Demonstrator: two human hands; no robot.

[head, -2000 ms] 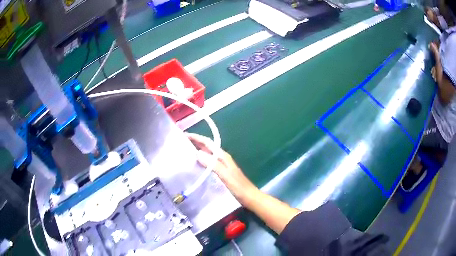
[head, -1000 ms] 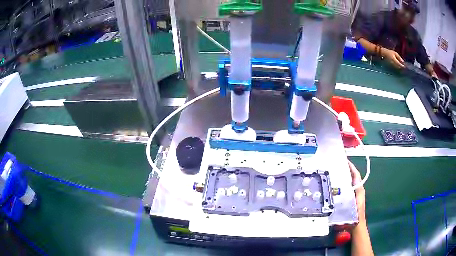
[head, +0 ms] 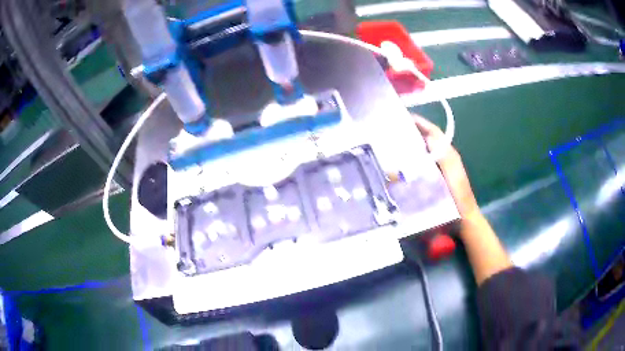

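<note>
The dispensing machine's silver base plate lies in front of me, tilted in view. The dark grey three-section housing sits on it with small pale parts inside. Two translucent syringes in blue brackets stand behind it, over a blue bar. My right hand rests at the plate's right edge beside the white hose; its fingers are partly hidden, so I cannot tell if they grip anything. My left hand is not in view. The picture is blurred.
A red button is at the machine's front right corner. A red bin with white items stands behind right. A dark three-ring panel lies on the green surface. A round black disc is on the machine's left.
The view has swung and tilted from one second ago, with the machine nearer and rotated. My right hand still rests at the plate's right edge, with more of the forearm and sleeve showing.
</note>
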